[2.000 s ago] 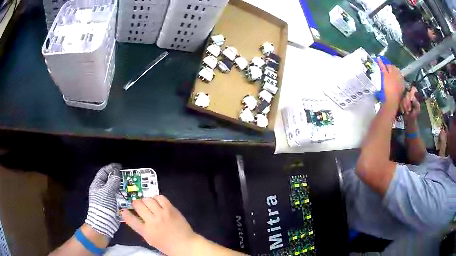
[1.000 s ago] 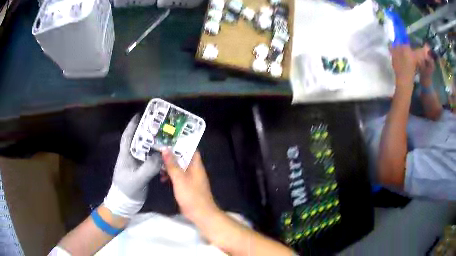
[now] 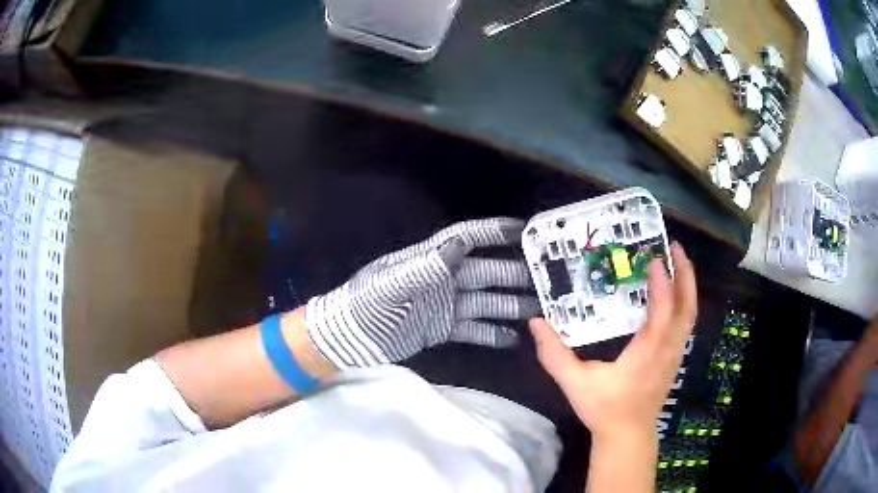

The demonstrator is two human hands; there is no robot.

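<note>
A white rounded-square housing shell (image 3: 581, 326) is held up over the dark lap area, its open inside facing me. In it sit a green circuit board with a yellow block (image 3: 621, 263), a black module (image 3: 558, 278) at the left side and a thin red wire. My bare right hand (image 3: 626, 361) grips the shell at its right and lower edges, thumb at the lower left corner. My gloved left hand (image 3: 424, 289) is beside the shell with fingers apart; the fingertips reach its left edge, and contact is hard to tell.
A large carton (image 3: 144, 260) with white slotted housings (image 3: 34, 279) is at left. On the green bench (image 3: 452, 106) are stacked housings (image 3: 395, 21), a thin metal tool (image 3: 528, 17) and a cardboard tray (image 3: 664, 144) of modules. A board tray (image 3: 717, 424) and a person's arm (image 3: 838, 414) are at right.
The view has swung left. The shell is now in my right hand's grip, and my left hand has come off it with its fingers spread.
</note>
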